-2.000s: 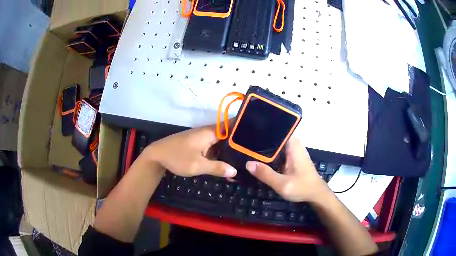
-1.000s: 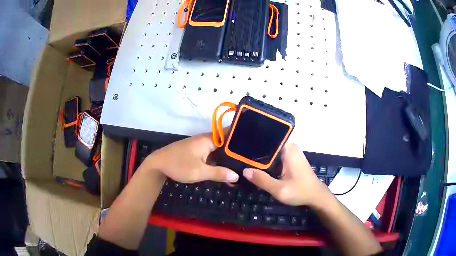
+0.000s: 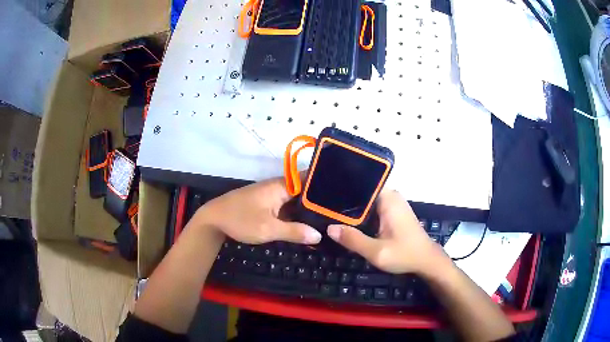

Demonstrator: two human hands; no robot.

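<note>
A black power bank (image 3: 348, 179) with a glossy black square panel in an orange frame is held tilted over the plate's front edge. Its orange wrist strap (image 3: 292, 167) loops off its left side. My left hand (image 3: 254, 212) grips its left side, with the thumb on the lower body. My right hand (image 3: 394, 234) grips its right side, with the thumb near the left thumb. The fingers beneath the unit are hidden.
Black units (image 3: 273, 57) with orange loops lie on the perforated plate (image 3: 200, 133). A carton (image 3: 57, 167) of similar units stands at left. A keyboard (image 3: 267, 264) lies in a red-edged tray under my hands. White papers (image 3: 505, 60), a mouse (image 3: 558, 157) and a blue bin (image 3: 600, 310) are at right.
The held unit and both hands have moved slightly down in the picture since the earliest frame. The camera view has shifted a little. The grip is unchanged.
</note>
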